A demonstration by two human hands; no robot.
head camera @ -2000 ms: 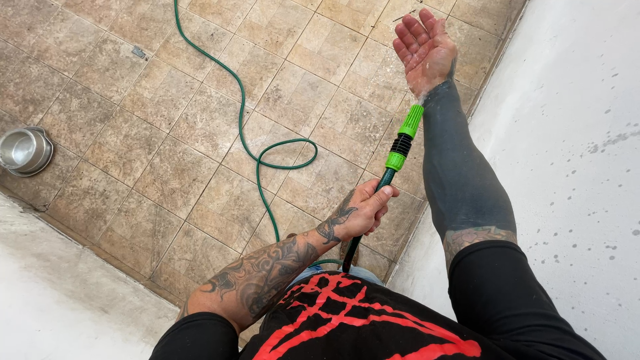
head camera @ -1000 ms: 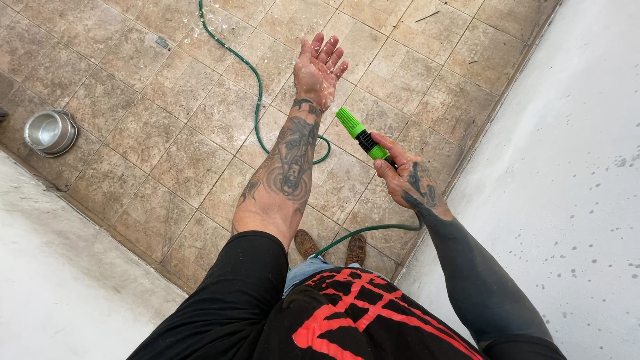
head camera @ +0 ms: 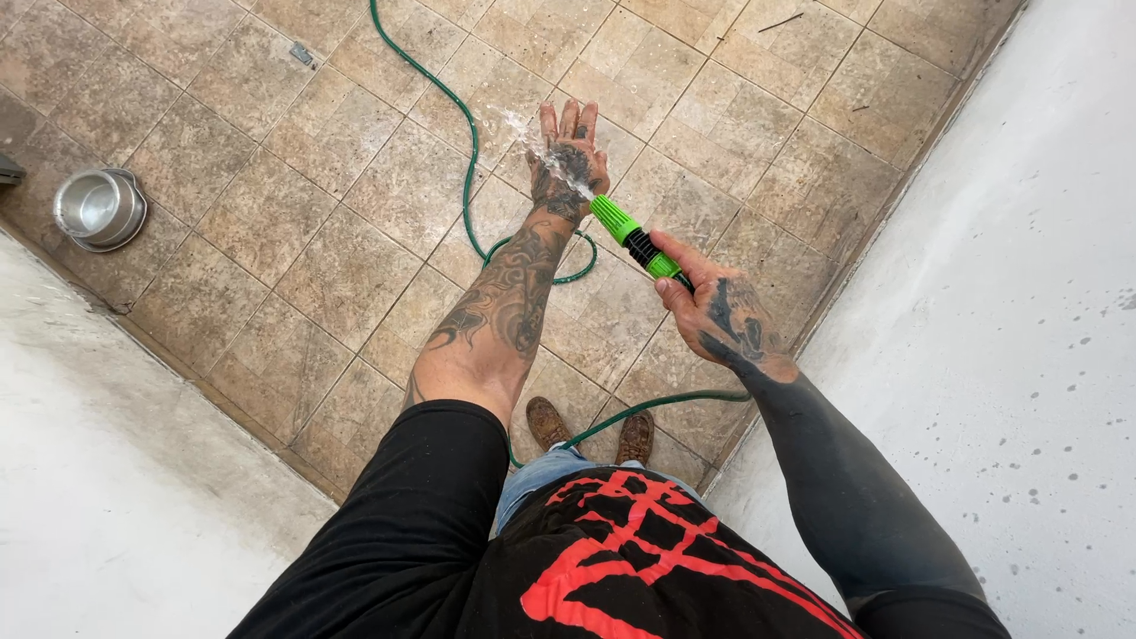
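My right hand (head camera: 719,306) grips a green and black garden hose nozzle (head camera: 632,238) near its lower end, its tip pointing up and left. Water (head camera: 555,161) sprays from the tip across the back of my left hand (head camera: 568,164). That hand is stretched out with the back facing up, its fingers extended and holding nothing. The green hose (head camera: 469,169) runs from the top of the view over the floor, loops beside my left forearm, and passes by my feet toward the right. Where it joins the nozzle is mostly hidden by my right hand.
A metal bowl (head camera: 99,210) stands on the tiled floor (head camera: 328,257) at the left. White walls rise at the lower left and at the right (head camera: 1003,293). My brown shoes (head camera: 635,437) are below. A small grey scrap (head camera: 302,53) and a thin twig (head camera: 781,22) lie farther off.
Two seconds ago my left hand held the nozzle at my right hand; one second ago my right hand held it. Since then my left hand has turned from palm up to back up.
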